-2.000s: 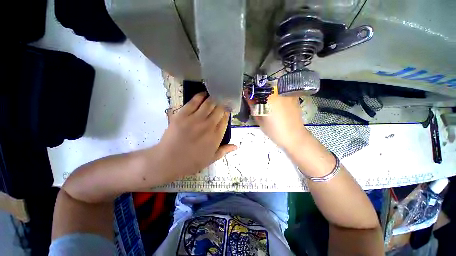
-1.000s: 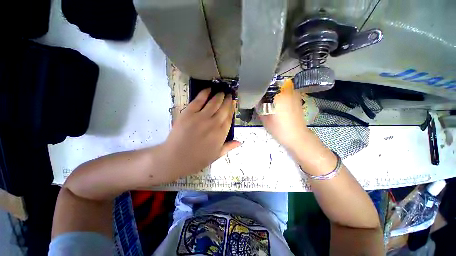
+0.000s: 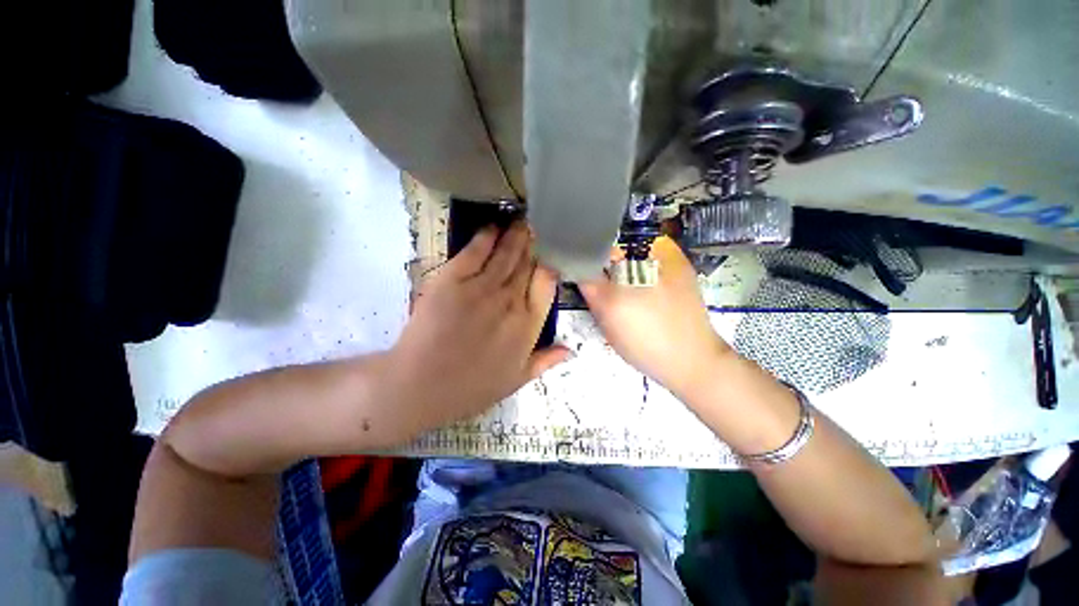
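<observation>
A black case panel (image 3: pixel 470 221) lies under the sewing machine head, mostly covered. My left hand (image 3: pixel 479 302) rests flat on it with fingertips forward, pressing it to the bed; a strip of black shows by my thumb. My right hand (image 3: pixel 653 302) is beside the presser foot area, right of the long grey metal guard (image 3: pixel 582 130). Its fingertips are partly hidden behind the small metal parts, so what they hold cannot be told. The needle point is hidden.
The machine head (image 3: pixel 391 83) with its tension knob (image 3: pixel 738 221) overhangs the work. Black mesh pieces (image 3: pixel 816 331) lie right of my right hand. Black stacked case parts (image 3: pixel 166 219) stand at left. A small black tool (image 3: pixel 1042 346) lies far right. A ruler edge (image 3: pixel 592 449) runs in front.
The long grey guard stands differently against the head from frame to frame. My right fingers have moved slightly left and lower, near the foot. My left hand stays on the panel.
</observation>
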